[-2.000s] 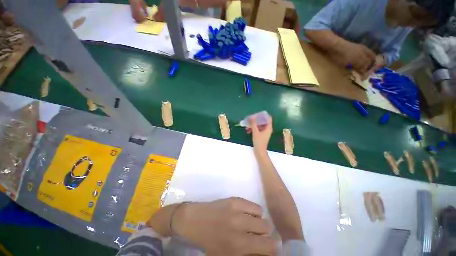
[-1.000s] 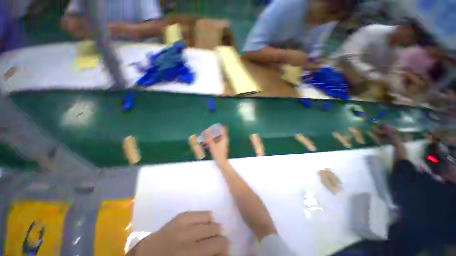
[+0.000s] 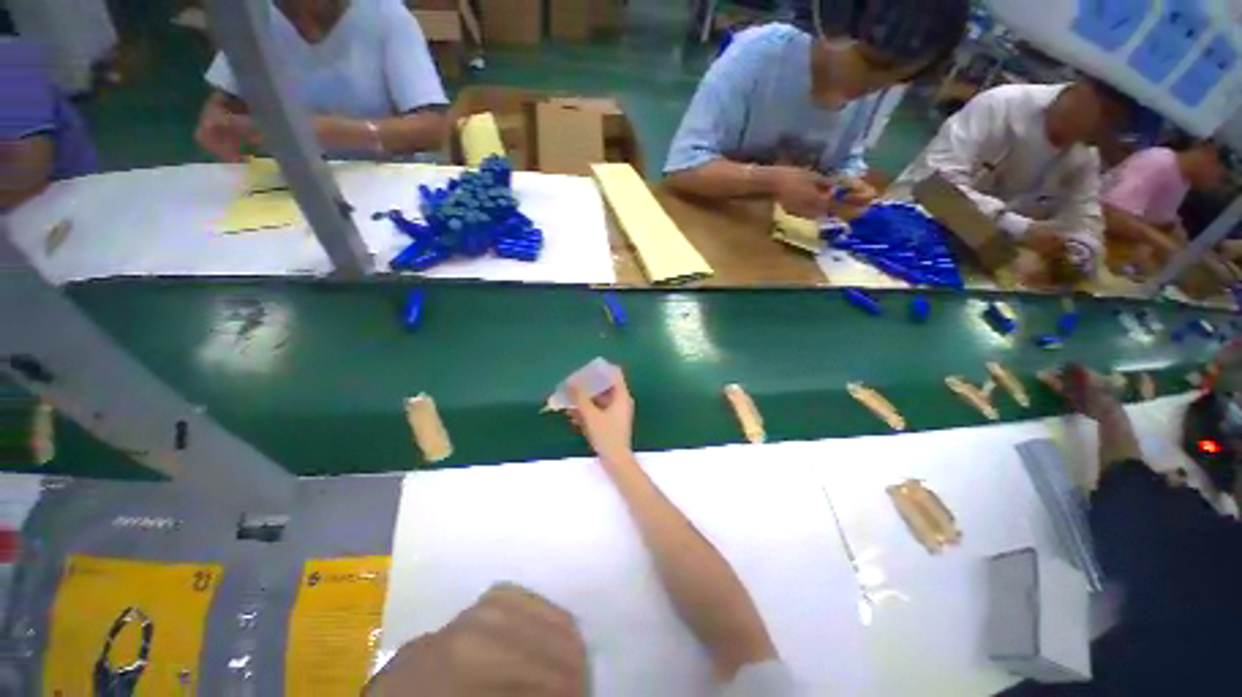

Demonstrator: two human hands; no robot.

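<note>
My right hand [image 3: 603,409] holds a small translucent whitish squeeze bottle [image 3: 588,384] over the green conveyor belt [image 3: 518,341]. The nozzle points left and down; a small tan spot shows at its tip. A tan part [image 3: 428,428] lies on the belt left of the bottle, and another tan part [image 3: 744,413] lies to the right. More tan parts are spaced along the belt further right. Whether a part lies behind my right hand is hidden. My left hand [image 3: 497,647] is low and blurred, cut off by the bottom edge; its fingers are not clear.
Blue cylinders [image 3: 477,211] are piled opposite, and a few lie on the belt. A grey metal post [image 3: 136,388] crosses the left. Tan parts [image 3: 925,515] and a grey-white box [image 3: 1038,613] are on the white surface at right. People work opposite; a dark-sleeved arm [image 3: 1120,470] reaches in at right.
The view has turned up and right, showing more people and the dark-sleeved arm. My right hand still holds the bottle, now with the nearest visible tan parts further from its nozzle.
</note>
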